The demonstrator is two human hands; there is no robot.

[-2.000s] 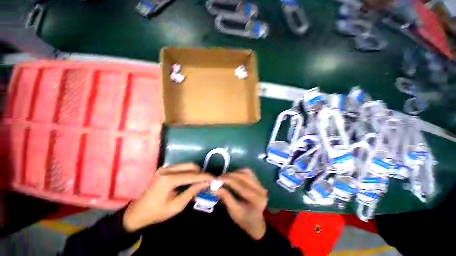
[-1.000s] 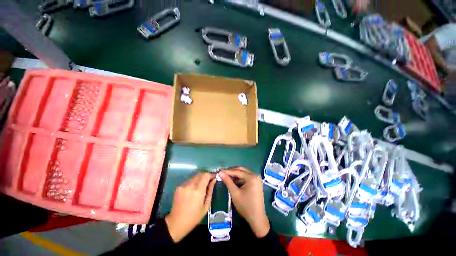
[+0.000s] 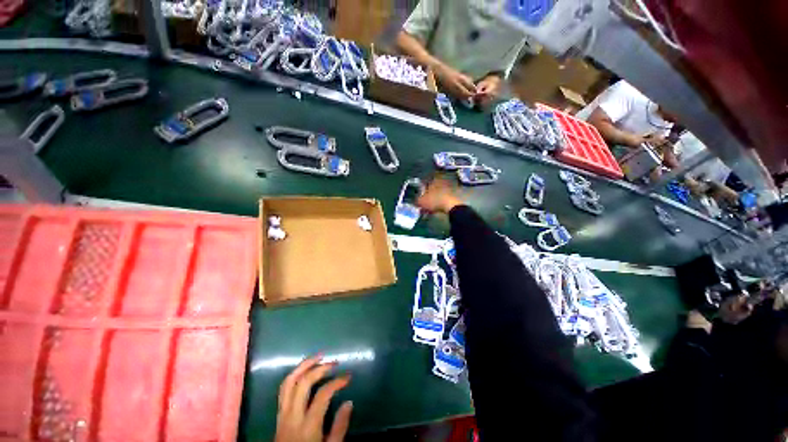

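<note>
My right hand reaches forward over the green belt. Its blurred fingers are at the right edge of a looped product with a blue-and-white end and appear to grip it. My left hand is low in the middle, empty, fingers spread over the green surface. More looped products lie heaped at the right, partly hidden by my right sleeve.
A cardboard box holds a few white parts. A pink-red tray with clear small parts is at left. Loops lie scattered along the belt. Across it are co-workers, a box of white parts and another tray.
The hands have separated. My right hand has moved forward onto the belt with a looped product. My left hand has let go and opened. The view has tilted up, showing co-workers.
</note>
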